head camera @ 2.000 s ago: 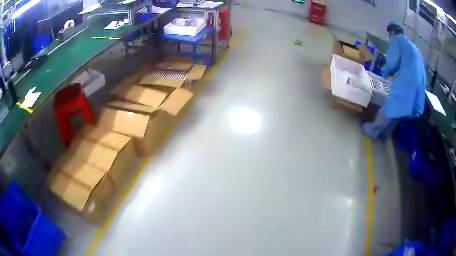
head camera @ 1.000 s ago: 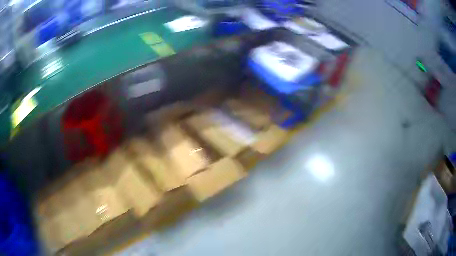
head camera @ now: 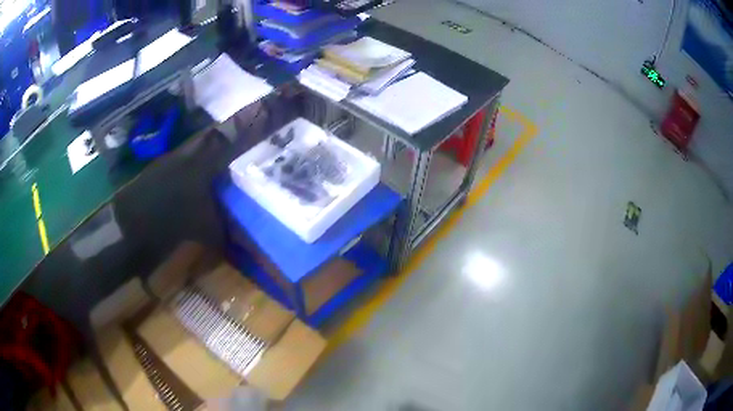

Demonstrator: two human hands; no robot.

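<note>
Neither of my hands shows clearly; a small pale blur at the bottom edge, over the cartons, cannot be made out. Nearest ahead, a white parts tray [head camera: 336, 210] holds clear plastic bags with dark contents [head camera: 309, 172]. The tray sits on a blue stand [head camera: 277, 250]. Behind it, a dark side table [head camera: 474, 74] bears a white sheet [head camera: 414, 100] and a pile of papers [head camera: 366, 54].
Open cardboard cartons [head camera: 285, 359] stand on the floor at the lower left. A red stool [head camera: 32, 341] is beside them. A green bench [head camera: 20, 205] runs along the left. A red box [head camera: 680, 120] stands by the far wall. Carton and white tray edges [head camera: 679, 389] show lower right.
The view has moved forward and turned left. The white tray, blue stand and side table are now much nearer and sharper. The person in blue has left the picture.
</note>
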